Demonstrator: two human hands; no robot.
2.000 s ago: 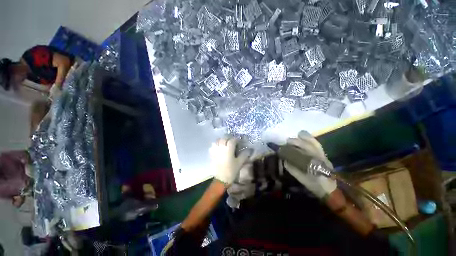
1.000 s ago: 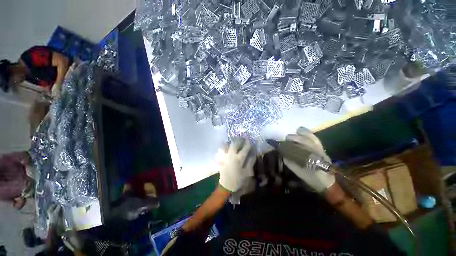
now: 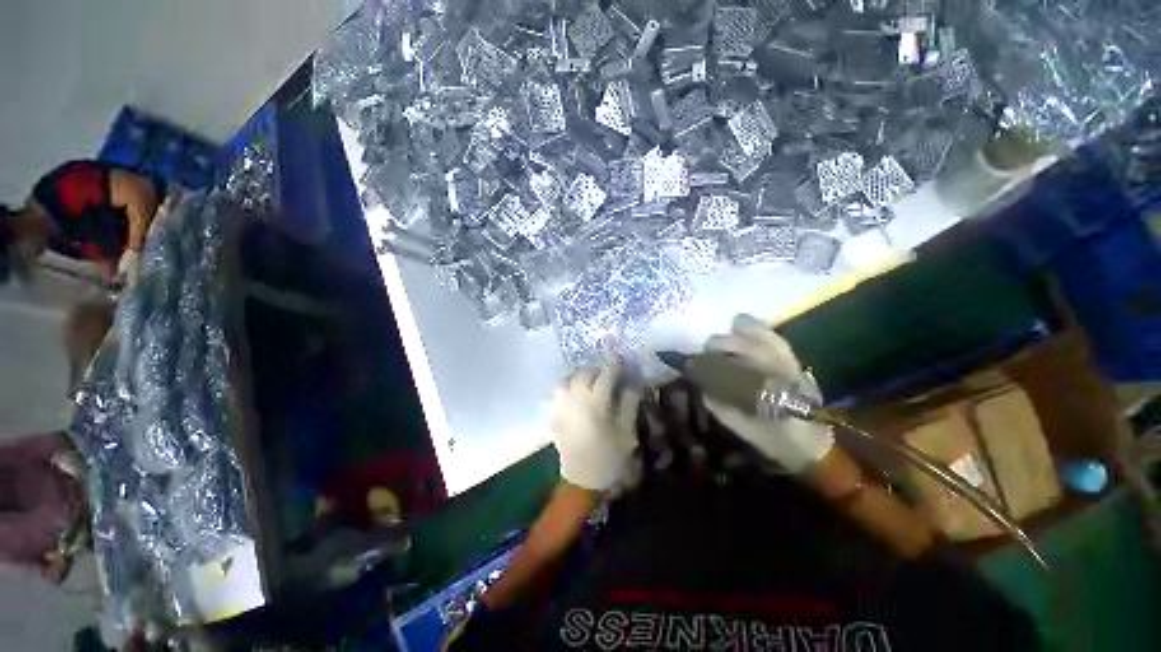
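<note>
My right hand (image 3: 768,405), in a white glove, is closed around the thick grey power tool (image 3: 732,381). Its dark tip points left, towards my left hand. My left hand (image 3: 593,427), also gloved in white, is at the table's near edge with its fingers bent; what its fingers hold, if anything, is not clear. A low pile of bright small hardware (image 3: 621,299) lies just beyond my left fingertips. A large heap of grey metal parts (image 3: 662,177) lies behind it on the white table (image 3: 479,395).
A hose (image 3: 942,476) curves from the tool to the lower right, over an open carton (image 3: 1006,439). Clear bagged material (image 3: 1082,77) lies at the upper right. A blue crate (image 3: 439,614) is below my left forearm. A neighbouring table (image 3: 229,580) and a person (image 3: 96,210) are at left.
My left hand has moved from lower and more open to the hardware pile's near edge, its fingers now bent. The right hand still holds the tool. The whole view has shifted slightly.
</note>
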